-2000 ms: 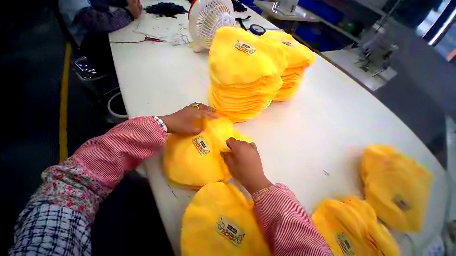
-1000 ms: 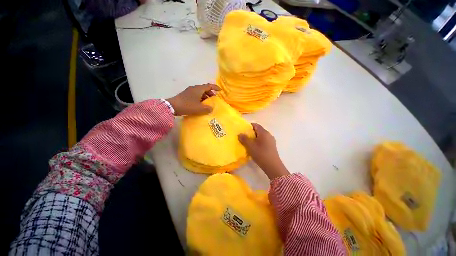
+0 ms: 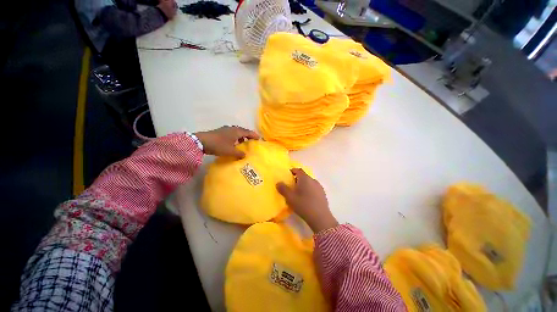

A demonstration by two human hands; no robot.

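Observation:
A yellow fabric piece (image 3: 235, 194) with a small pale printed label lies on a low pile at the table's left edge. My left hand (image 3: 225, 141) pinches its upper left edge. My right hand (image 3: 307, 198) grips its right side, thumb on top. I cannot see a tool in either hand. Another yellow piece with a label (image 3: 286, 278) lies just nearer to me, partly under my right sleeve. A tall stack of yellow pieces (image 3: 302, 79) stands just beyond my hands, with a second stack behind its right side.
The white table (image 3: 391, 152) holds two more yellow piles at the right, a near one (image 3: 430, 277) and a farther one (image 3: 485, 234). A white fan (image 3: 261, 27) stands behind the tall stacks. A person's sleeve (image 3: 131, 19) rests at the far left edge, near dark pieces (image 3: 206, 8).
Over the last two seconds my right hand has shifted its hold on the piece's right side, and my left hand has moved slightly on its upper edge. The piece lies flatter. The camera view also shifted.

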